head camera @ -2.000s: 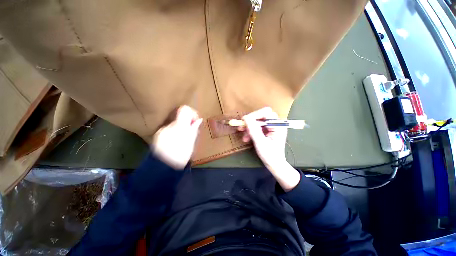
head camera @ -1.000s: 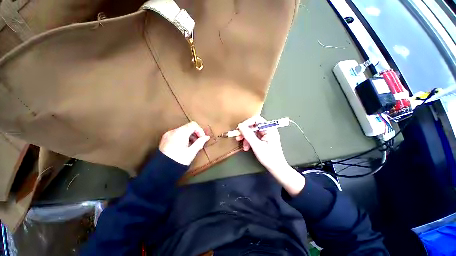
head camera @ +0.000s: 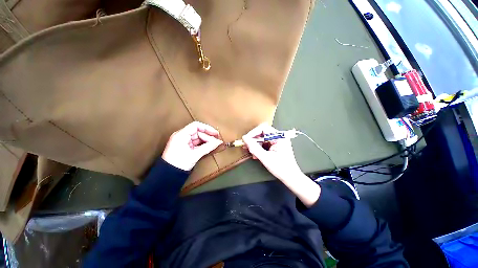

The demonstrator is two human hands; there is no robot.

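Observation:
A tan tote bag (head camera: 105, 78) lies spread over the table, its near edge with thin red-brown trim (head camera: 225, 170) close to my lap. My right hand (head camera: 272, 149) holds a slim thread burner pen (head camera: 270, 136), tip pointing left, thin cord at its rear. My left hand (head camera: 191, 145) has thumb and forefinger pinched at the bag by the pen tip; whether a thread is between them is too small to tell. The leather patch is mostly hidden by my hands. A cream webbing tab (head camera: 181, 14) with a gold snap hook (head camera: 202, 56) lies on the bag.
A white power strip (head camera: 375, 99) with a black adapter (head camera: 397, 98) and red item (head camera: 419, 89) is at the right, cables running below it. Loose thread lies on the green table (head camera: 325, 99). More tan bags (head camera: 21, 188) and a plastic-lined bin (head camera: 57, 238) are at the left.
Since the first frame the bag and snap hook have shifted left in view. Since the second, little has moved; both hands stay at the seam near the trim, the pen tip close to my left fingertips.

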